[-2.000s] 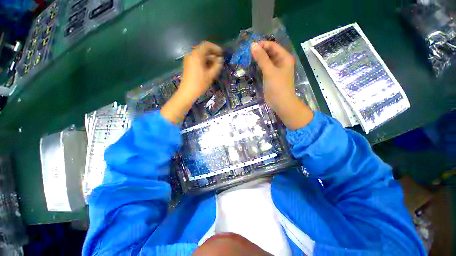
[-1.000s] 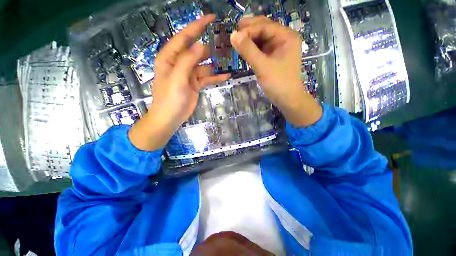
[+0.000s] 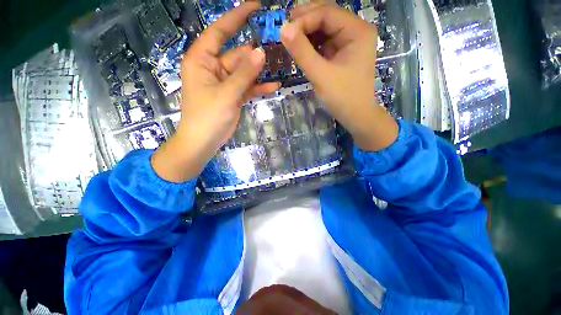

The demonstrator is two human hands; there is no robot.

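My left hand [image 3: 215,89] has its index finger and thumb spread around the left side of a small brownish circuit board [image 3: 275,60]; its lower finger is at the board's bottom edge. My right hand [image 3: 335,58] pinches a bright blue piece [image 3: 269,26] at its right edge with thumb and index finger, over the board's upper end. Whether the blue piece is stuck to the board cannot be told. Below the hands a shiny die-cut sheet [image 3: 280,138] with white dotted edges lies across the clear blister tray [image 3: 246,200].
More boards [image 3: 132,111] sit in tray pockets at left and right. White marked sheets [image 3: 58,132] lie on the left, beside a glossy sleeve [image 3: 9,178]. A silvery sheet stack [image 3: 470,64] lies on the right. A clear bag [image 3: 550,55] is at the far right edge.
The view has moved closer over the tray. The hands have come together around the board. The bright blue piece now shows between the fingertips; a second ago it was not visible there.
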